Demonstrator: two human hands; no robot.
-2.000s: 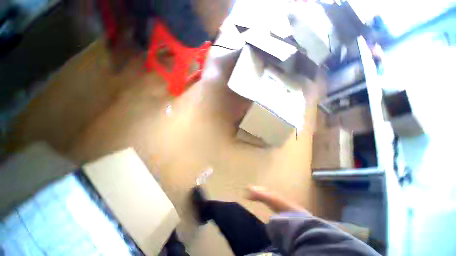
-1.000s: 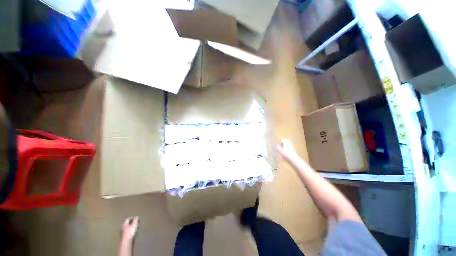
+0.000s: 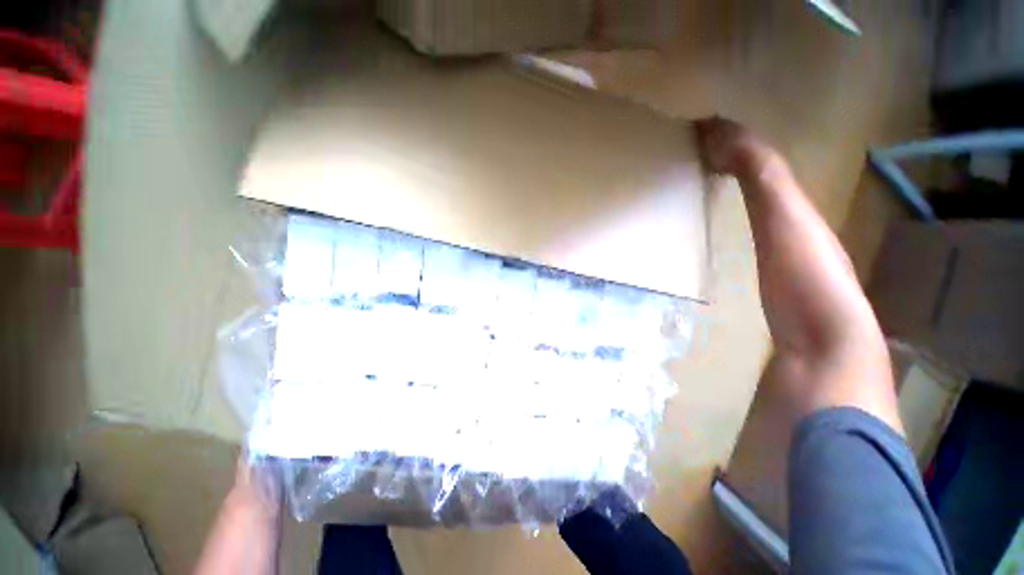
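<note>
An open brown shipping carton stands in front of me, its far flap [image 3: 483, 169] tilted over the back of the contents. Inside, rows of white product boxes [image 3: 449, 348] lie packed in clear film, with loose film ends [image 3: 438, 489] sticking out along the near edge and both sides. My right hand [image 3: 724, 148] is at the flap's far right corner, gripping its edge, slightly blurred. My left hand [image 3: 261, 483] is at the carton's near left corner; its fingers are hidden by film and the carton.
A red plastic stool [image 3: 39, 146] is at the far left. A large cardboard flap [image 3: 157, 258] spreads out left of the contents. Another carton [image 3: 483, 25] stands beyond the flap. At right are a metal shelf frame [image 3: 943, 146] and a cardboard box [image 3: 949, 281]. My legs are at the bottom.
My view has moved closer over the carton. Its far flap has come over the back rows. My right hand has reached the flap's corner, and my left hand has reached the near left corner.
</note>
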